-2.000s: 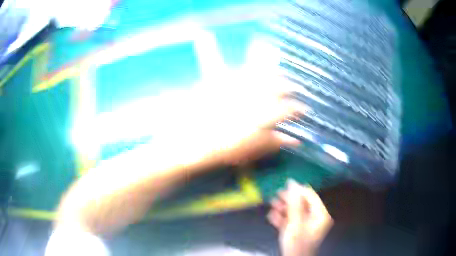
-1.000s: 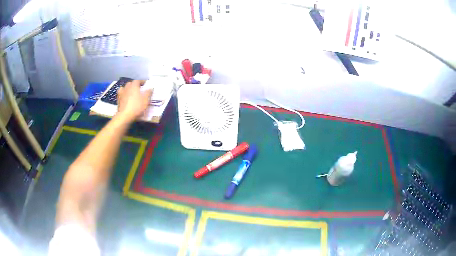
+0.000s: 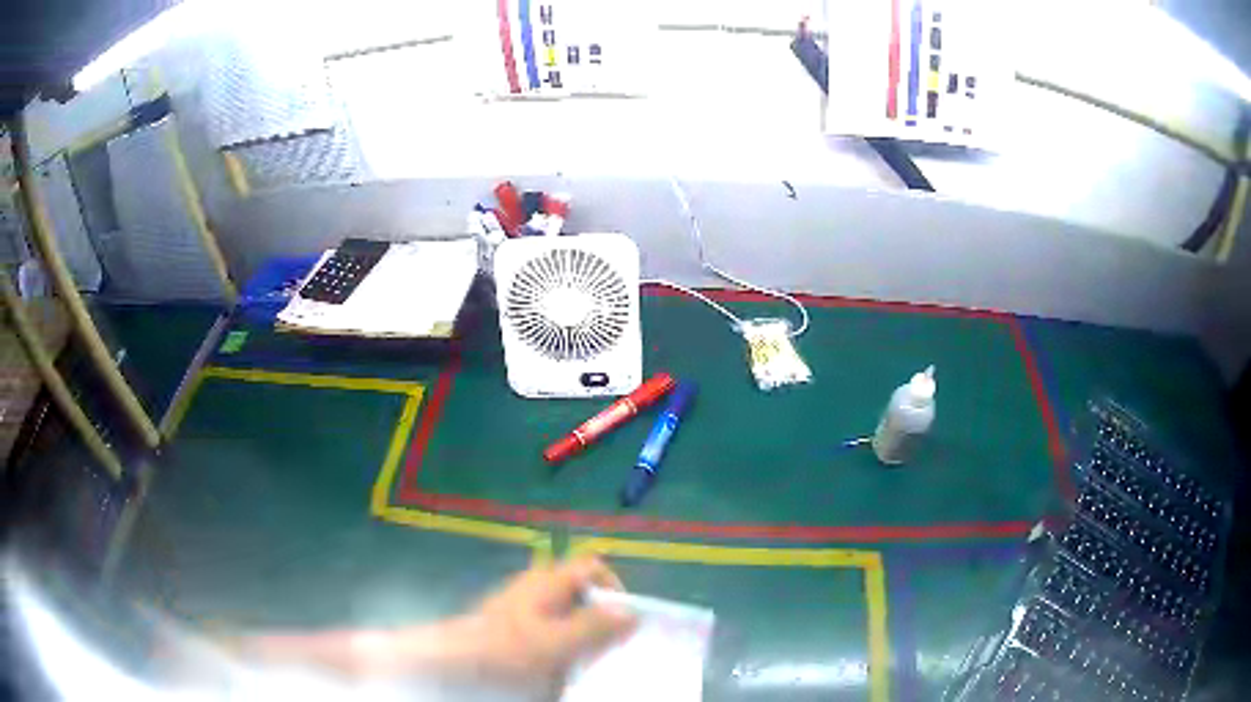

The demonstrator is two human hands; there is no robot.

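Observation:
My left hand [image 3: 549, 620] reaches in from the lower left and is somewhat blurred. Its fingers are closed on the upper left corner of a white paper slip [image 3: 652, 658] at the bottom edge of the picture. The slip's lower part is cut off by the picture's edge. I cannot tell if it touches the green mat. My right hand is not in view.
Behind lie a red marker [image 3: 609, 418] and a blue marker [image 3: 660, 443], before a white fan [image 3: 571, 316]. A dropper bottle [image 3: 907, 418] stands right of them, near a bag of swabs [image 3: 775, 353]. A calculator [image 3: 342, 270] rests on papers at left; a parts tray [image 3: 1132, 549] is at right.
My left hand has moved from the papers by the calculator down to the front middle, now with the white slip. The view has shifted slightly, showing more of the tray.

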